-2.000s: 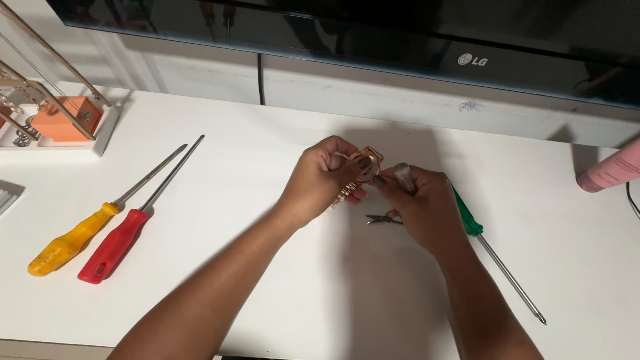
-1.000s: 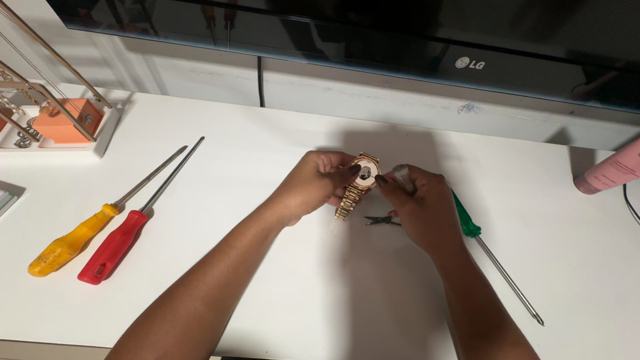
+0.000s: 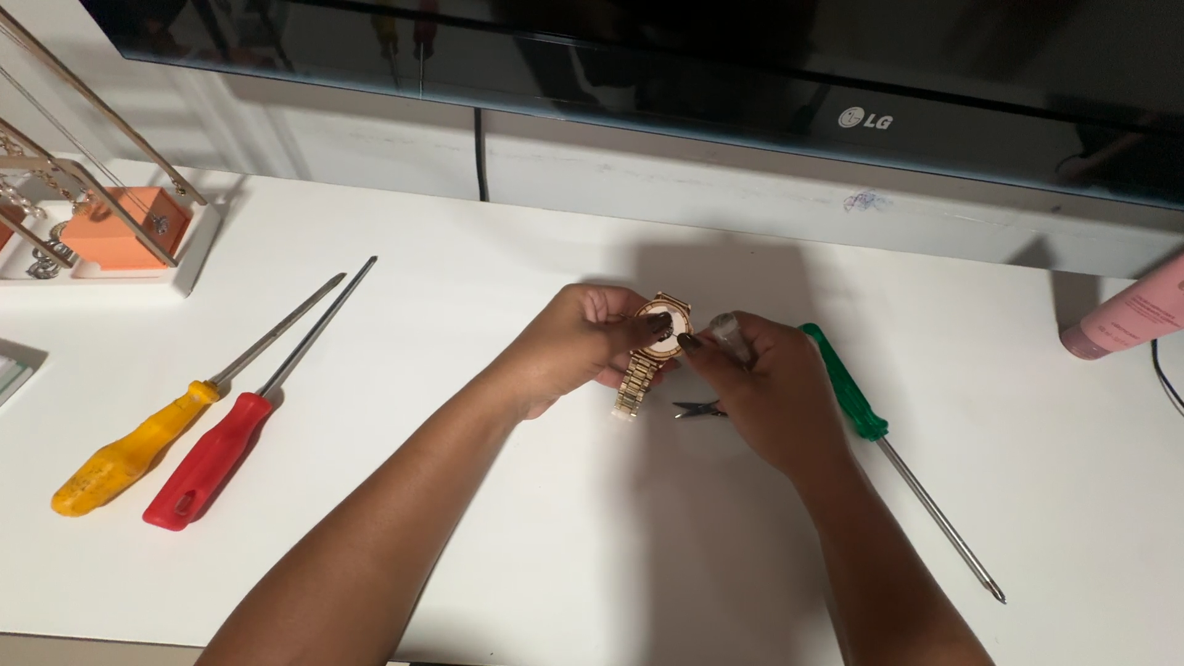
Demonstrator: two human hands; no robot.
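My left hand (image 3: 592, 338) holds a gold-coloured wristwatch (image 3: 663, 327) by its case, thumb over the round face, with the metal link band hanging down toward me. In my right hand (image 3: 772, 370) is a small translucent object (image 3: 731, 336), perhaps a little tube; its kind is unclear. The right fingertips touch or nearly touch the watch's right edge. Small dark metal scissors (image 3: 698, 409) lie on the white table under my right hand, handles hidden. Just right of that hand rests a green-handled screwdriver (image 3: 856, 402).
A yellow-handled screwdriver (image 3: 139, 453) and a red-handled screwdriver (image 3: 213, 462) lie at the left. Behind them stands a white jewellery tray (image 3: 199, 245) with an orange box (image 3: 129, 227). An LG screen (image 3: 647, 83) spans the back; a pink tube (image 3: 1128, 310) stands at the right.
The watch has turned in my left hand: two seconds ago it was tilted, and now its face shows more fully and its band hangs lower. The right hand stays close beside it.
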